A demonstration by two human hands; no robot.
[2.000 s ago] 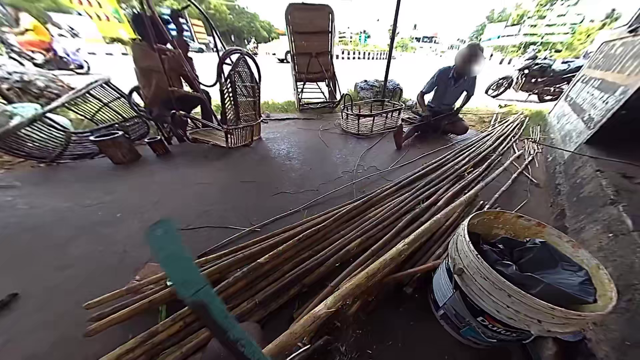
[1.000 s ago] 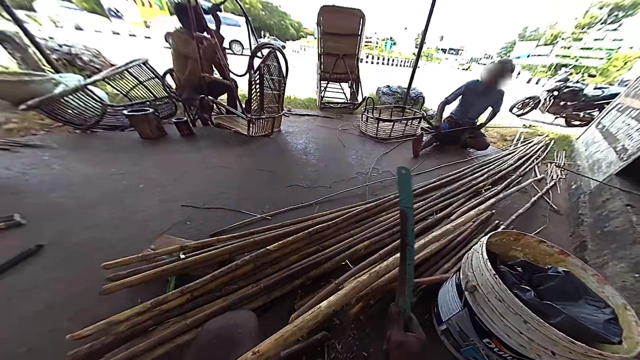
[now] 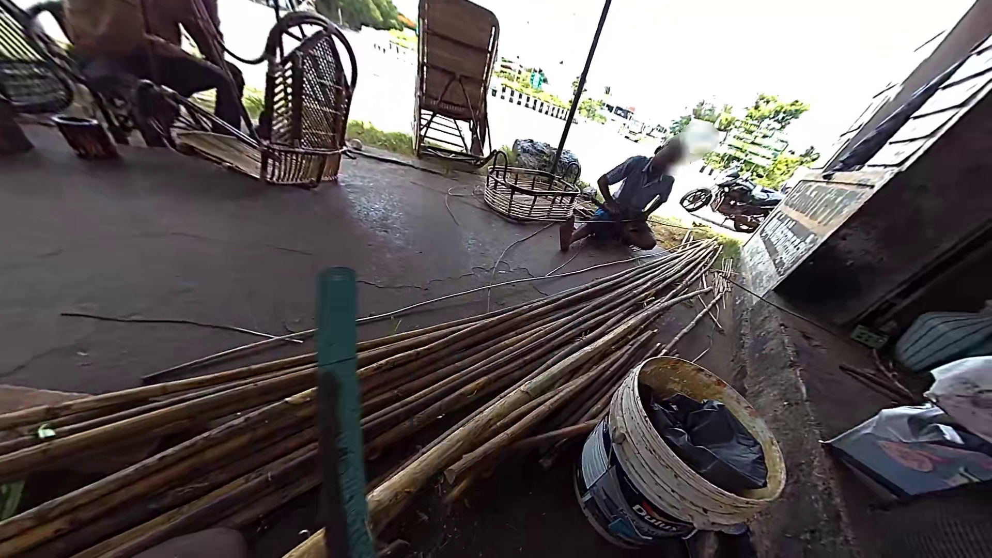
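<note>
A flat green strip-like tool [image 3: 341, 411], its exact kind unclear, stands upright in the lower middle, in front of a long bundle of wooden or cane poles [image 3: 465, 349]. Its lower end leaves the frame, so any hand on it is hidden. Neither my left hand nor my right hand can be made out. A blurred rounded shape [image 3: 194, 542] at the bottom edge could be a knee or a hand; I cannot tell. Right of the poles sits a stained Dulux paint bucket [image 3: 647, 465] with a black plastic bag [image 3: 701, 442] inside.
A person [image 3: 632, 194] sits on the ground at the poles' far end, beside a cane basket [image 3: 531, 194]. Another person [image 3: 170, 70] sits behind a cane swing seat [image 3: 306, 101]. A cane chair [image 3: 457, 70] stands behind. Bags [image 3: 914, 449] lie beyond the raised edge [image 3: 783, 434] at right.
The green tool went from slanting left to upright between the first two frames and is still upright now. A hand at its lower end one second ago is out of sight. The view has shifted.
</note>
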